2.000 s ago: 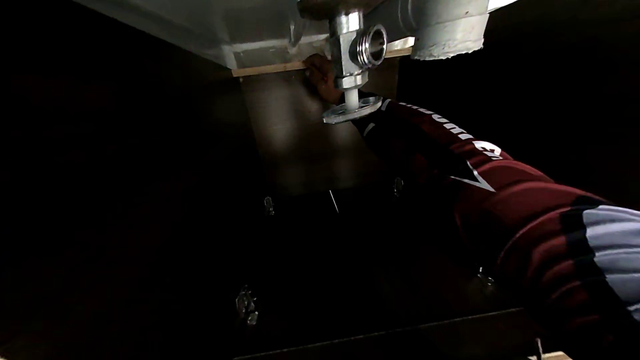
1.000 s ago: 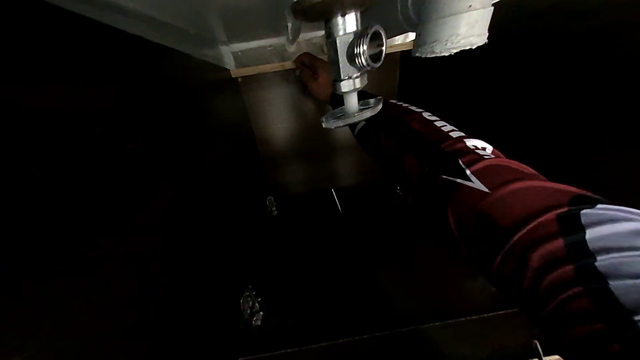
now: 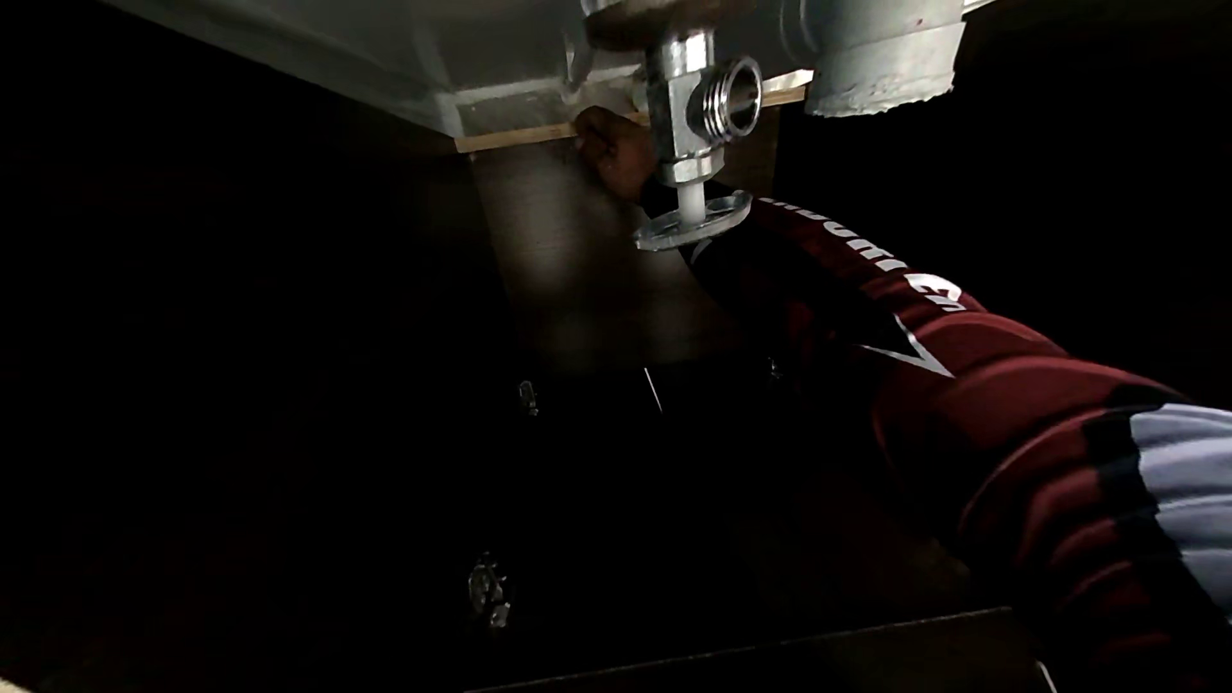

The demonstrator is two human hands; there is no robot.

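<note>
My right hand (image 3: 616, 152) is raised at the top middle, behind a chrome angle valve (image 3: 685, 111) with a threaded outlet. Its fingers are curled near the lower edge of a wooden strip (image 3: 520, 138) beneath a pale basin (image 3: 385, 58). Whether the fingers hold anything cannot be made out. The valve has an oval handle (image 3: 695, 223) on a white stem, in front of my wrist. My sleeve, dark red and black with white lettering, runs down to the lower right. My left hand is not in view.
A grey plastic pipe (image 3: 881, 58) with a rough lower end hangs right of the valve. A wooden panel (image 3: 577, 260) stands behind. Metal hinges or fittings (image 3: 488, 589) show in the dark below, above a thin panel edge (image 3: 751, 647).
My right hand has shifted slightly left along the wooden strip since the earliest frame. The valve and pipe look unchanged.
</note>
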